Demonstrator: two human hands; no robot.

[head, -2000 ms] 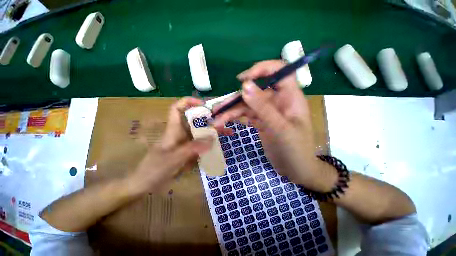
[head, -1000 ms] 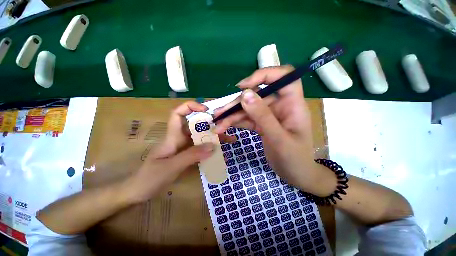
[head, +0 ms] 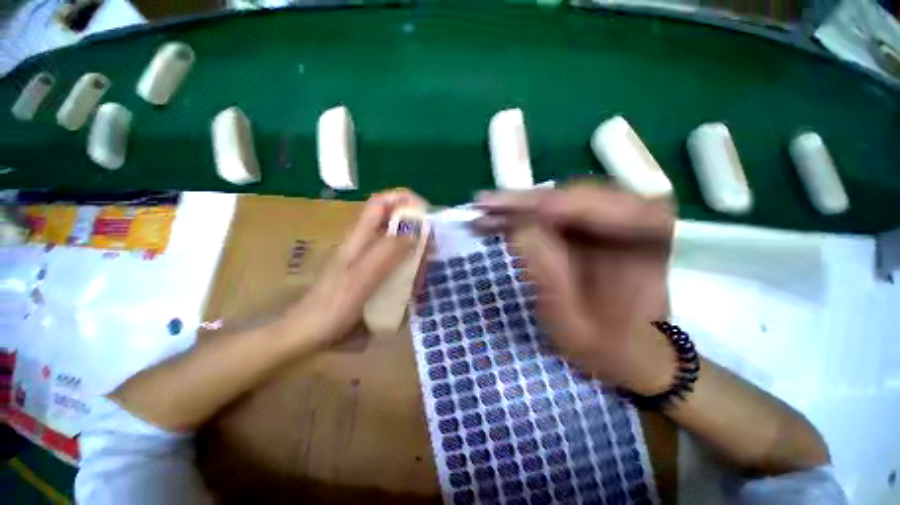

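My left hand (head: 360,261) holds a cream plastic housing (head: 395,291), tilted, with a dark label (head: 406,228) on its upper end, partly under my thumb. My right hand (head: 592,266) is blurred, over the upper right of the label sheet (head: 508,395). Its fingers are closed around the blurred dark tweezers (head: 602,219), whose tip is too blurred to make out. The sheet is white with a dense grid of dark labels and a bare white strip at its top.
The green conveyor belt (head: 424,79) runs across the back, with several cream housings (head: 337,148) on it. Brown cardboard (head: 266,247) lies under the sheet. A printed panel (head: 109,227) is at the left, a white board (head: 770,296) at the right.
My right hand and the tweezers have moved right, away from the housing. The housing has tilted in my left hand, and my thumb is now nearer its label.
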